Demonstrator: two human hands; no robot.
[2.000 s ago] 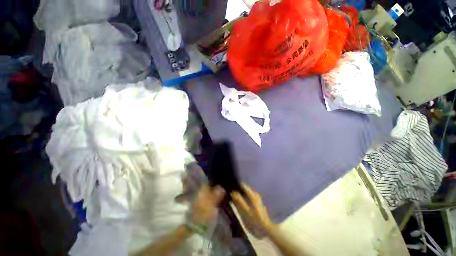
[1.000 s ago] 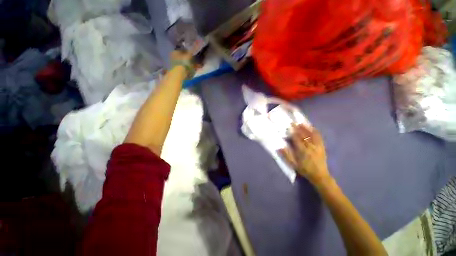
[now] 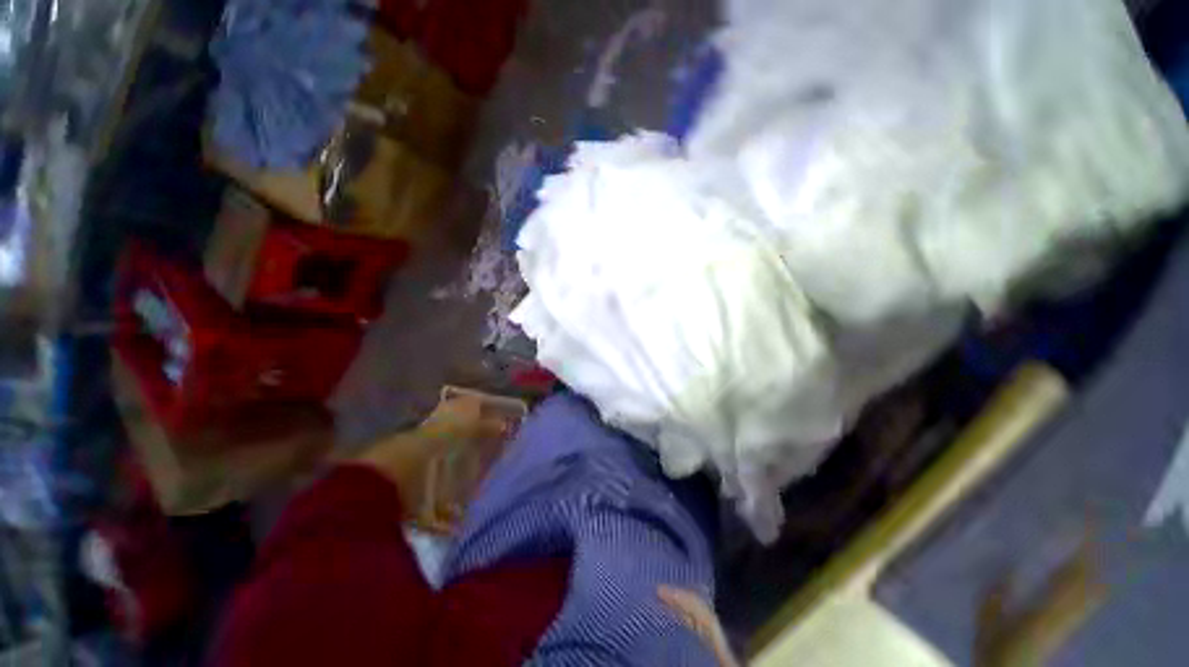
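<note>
A bright white heap of cloth pieces (image 3: pixel 665 287) lies in front of me, and a larger white heap (image 3: pixel 939 143) adjoins it at the upper right. My left hand (image 3: pixel 469 424) is blurred beyond my dark red sleeve, low at the left of the white heap. It overlaps a pale, frame-like object (image 3: pixel 450 489), and whether it holds it cannot be told. Only a small blurred part of my right hand (image 3: pixel 698 618) shows at the bottom edge, beside my striped-clothed leg; the rest is cut off.
Red containers (image 3: pixel 248 339) stand at the left. A brown cardboard box (image 3: pixel 404 130) with light-blue pieces (image 3: pixel 287 78) is at the upper left. Scraps lie on the grey floor. A table with a yellowish edge (image 3: pixel 926 489) and a grey-blue panel (image 3: pixel 991 521) is at the lower right.
The view has swung left and down, away from the red bag and white strip. My right hand has left the strip, and my left hand has left the blue-edged table.
</note>
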